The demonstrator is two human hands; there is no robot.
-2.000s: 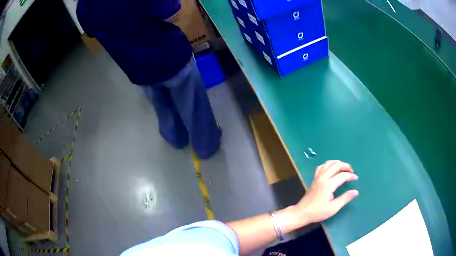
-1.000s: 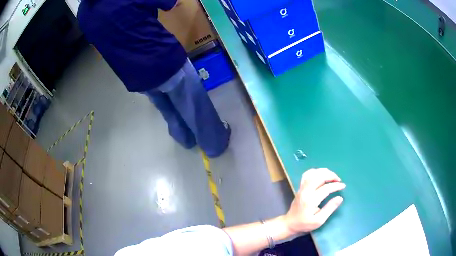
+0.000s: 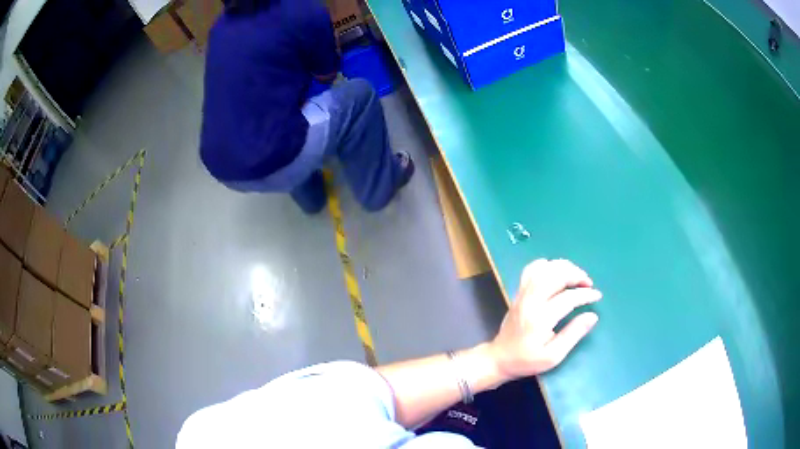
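Observation:
My left hand (image 3: 546, 317) is bare and rests on the near edge of the green bench (image 3: 640, 289), fingers slightly curled and apart, with nothing visible in it. A clear scrap (image 3: 518, 232) lies on the bench just beyond my fingers. A white paper sheet (image 3: 680, 408) lies at the bottom right, cut off by the picture's edge. A stack of blue boxes (image 3: 516, 54) with white logos stands further up the bench, its top cut off. My right hand is not in view.
A person in a dark blue shirt (image 3: 254, 96) bends down on the grey floor left of the bench, beside a blue bin (image 3: 370, 70). Brown cartons (image 3: 48, 298) stand on a pallet at the far left. Yellow-black tape (image 3: 349, 272) marks the floor.
The person beyond the bench has gone from standing to bending down. The view has shifted, so the box stack sits higher in the picture. My left hand still rests at the bench edge.

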